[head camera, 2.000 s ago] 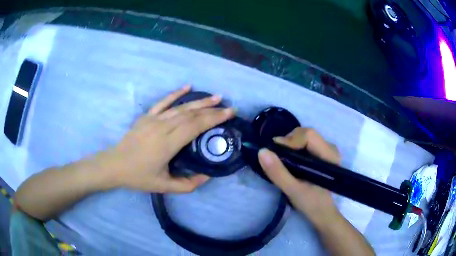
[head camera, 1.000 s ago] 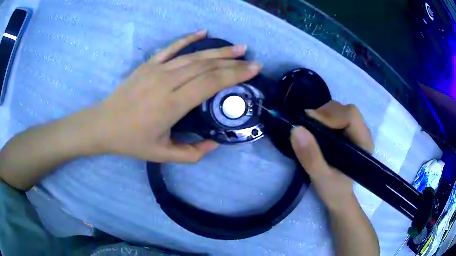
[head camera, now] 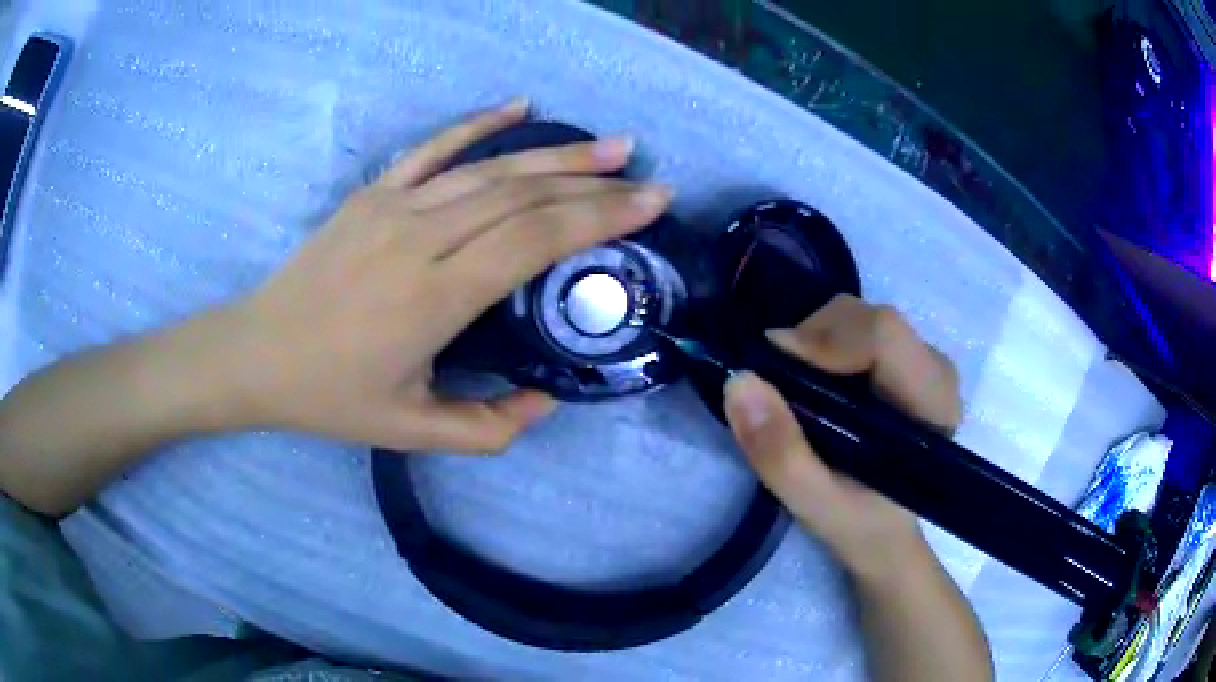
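Observation:
A black headphone set lies on the white foam, its headband (head camera: 574, 606) curving toward me. My left hand (head camera: 400, 287) is spread over the left cup and holds it, fingers over its far side and thumb at its near side. The speaker baffle (head camera: 599, 305) shows there, with a silvery ring and white centre disc. My right hand (head camera: 854, 413) holds the long black glue syringe (head camera: 954, 486) like a pen. Its fine tip is at the right edge of the silvery ring; contact cannot be told. The hollow black ear cup shell (head camera: 790, 273) lies open beyond my right fingers.
The foam sheet (head camera: 240, 133) covers the bench. A phone (head camera: 19, 133) is cut off at the left edge. A blue-and-white crumpled wipe or packet (head camera: 1131, 480) lies at the right, by the syringe's rear. The dark green conveyor (head camera: 987, 80) and a purple glow are at upper right.
Since two seconds ago the view has shifted, and the headphones and hands appear higher in it. The syringe tip has moved from the ring's right side to its lower right. Both hands keep their hold.

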